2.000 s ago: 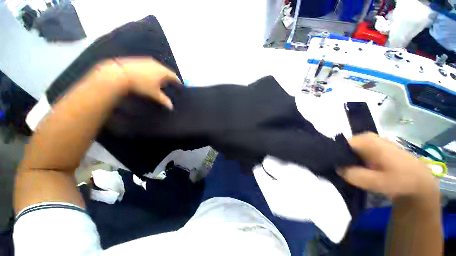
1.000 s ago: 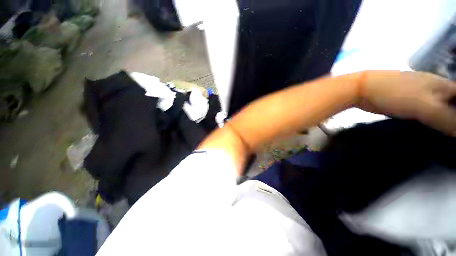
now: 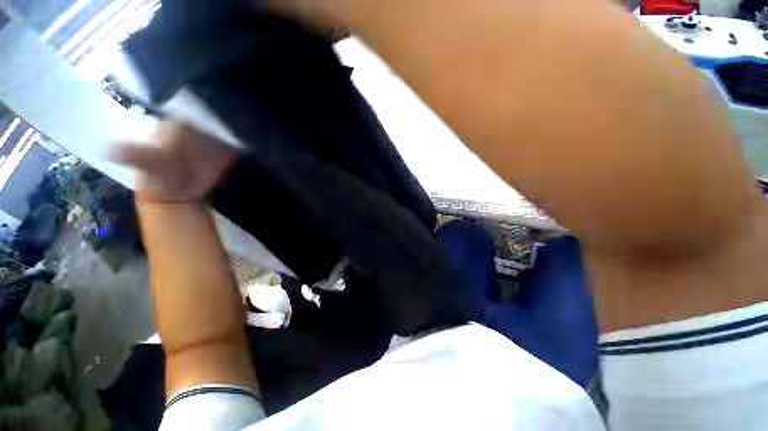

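Observation:
Long black cloth pieces (image 3: 337,185) hang from the top left over the table edge down to my lap. A pale piece shows beside the black cloth at upper left. My left hand (image 3: 181,160) is blurred at the left edge of the cloth; whether it grips the cloth is unclear. My right forearm crosses large from the right to the top edge, and its hand is cut off there.
The white table (image 3: 404,114) has a ruler strip on its front edge. Part of the sewing machine (image 3: 716,42) shows at upper right, with something red behind it. Black cloth and white scraps (image 3: 269,305) lie low left. Greenish bundles (image 3: 42,345) are on the floor at far left.
The view swung left, then partly back. The black cloth, earlier stretched between both hands, now hangs from upper left. My right arm has crossed over leftward; my left hand is low beside the cloth.

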